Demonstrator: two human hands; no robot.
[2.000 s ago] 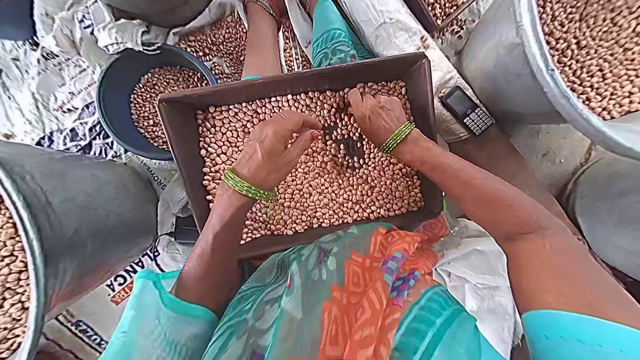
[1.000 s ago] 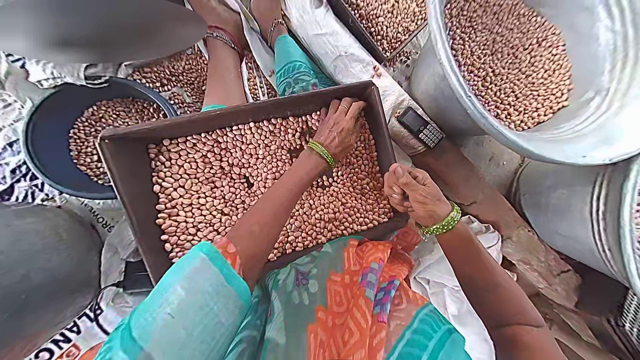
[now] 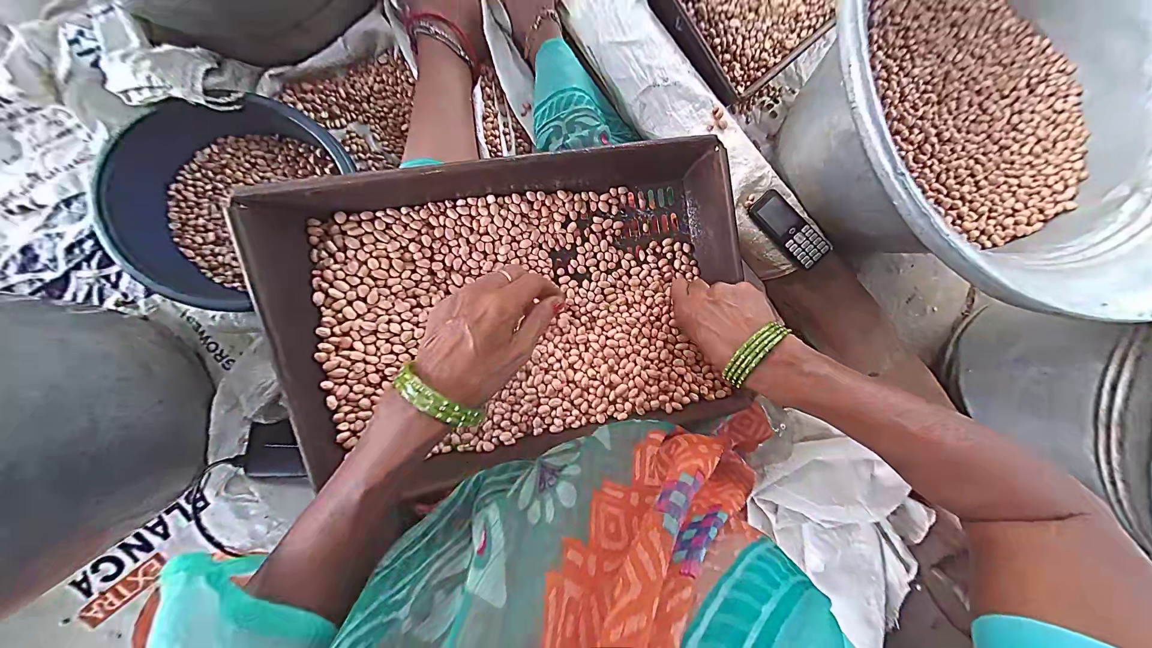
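Note:
A brown rectangular tray rests tilted a little across my lap, with pinkish-brown peanut kernels spread over its slotted base. Over the middle of the kernels is my left hand, thumb and forefinger close together near the kernels; whether a kernel is between them cannot be told. My right hand is at the tray's right side, its fingertips down among the kernels and partly hidden. Slots in the base show at the upper right of the tray, and dark gaps lie between the kernels near the centre.
A dark blue tub with kernels stands at the upper left. At the upper right is a large metal pot of kernels. A keypad phone lies right of the tray. Another tray of kernels is beyond. Metal vessels flank both sides.
One second ago a hand reached to the tray's top right and the other was at its right rim; now both are over the kernels. More slotted base shows at the upper right.

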